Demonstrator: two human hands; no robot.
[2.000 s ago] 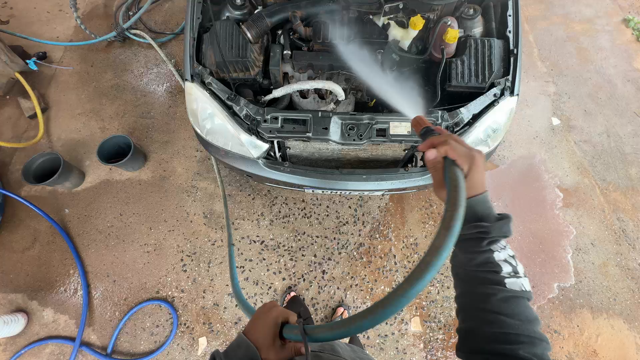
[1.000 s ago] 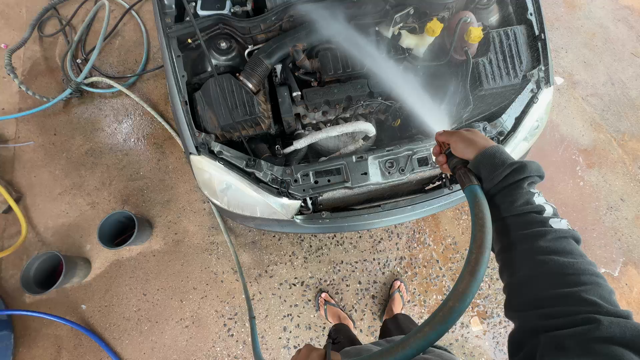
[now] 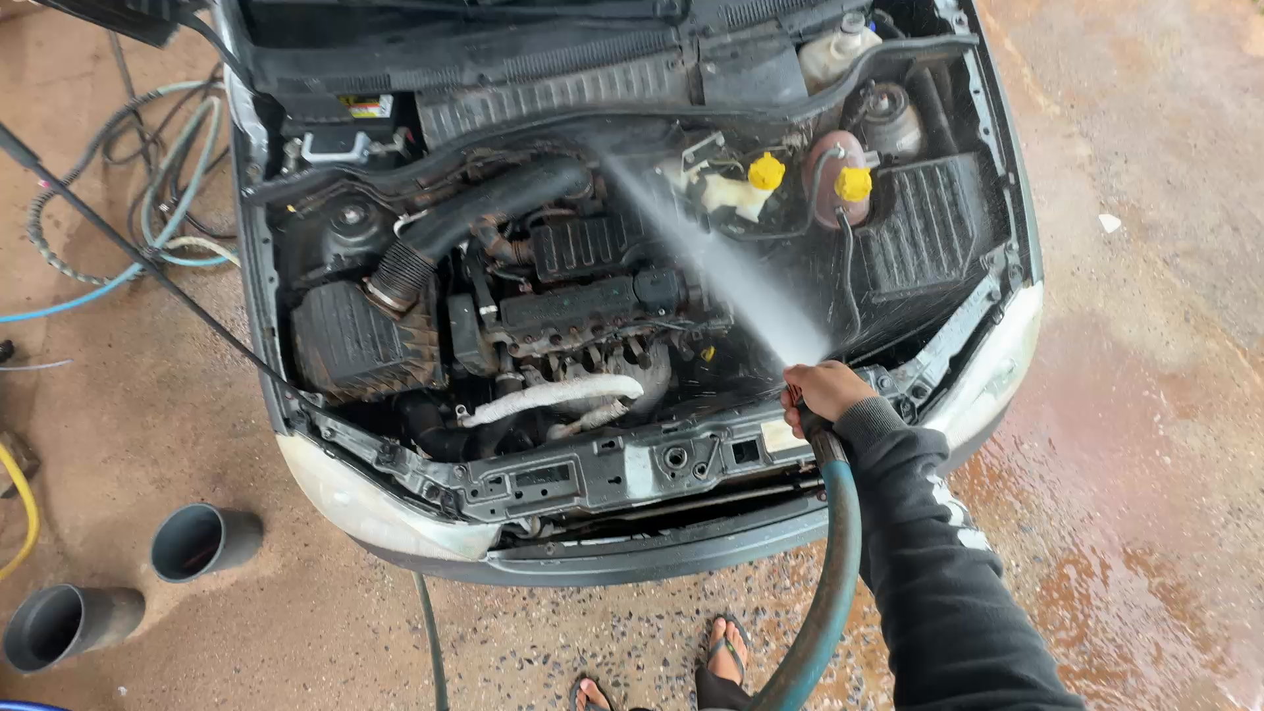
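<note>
My right hand (image 3: 828,395) grips the nozzle end of a thick green hose (image 3: 828,592) above the car's front panel (image 3: 642,472). A white water spray (image 3: 731,281) fans from it up and left across the engine bay, reaching past the engine (image 3: 592,306). Right of the spray are a pinkish coolant tank (image 3: 829,178) with a yellow cap and a ribbed black cover (image 3: 923,222). Another yellow cap (image 3: 766,171) tops a whitish reservoir. A white-wrapped pipe (image 3: 553,395) runs in front of the engine. My left hand is outside the view.
Two dark buckets (image 3: 205,541) (image 3: 71,624) lie or stand on the floor at lower left. Coiled hoses (image 3: 163,212) rest left of the car. A thin hose (image 3: 432,637) runs out from beneath the bumper (image 3: 592,565). A black prop rod (image 3: 197,306) slants to the car's front left corner.
The view has moved closer over the engine bay. My right hand keeps spraying, and my left hand, seen on the hose two seconds ago, has left the view.
</note>
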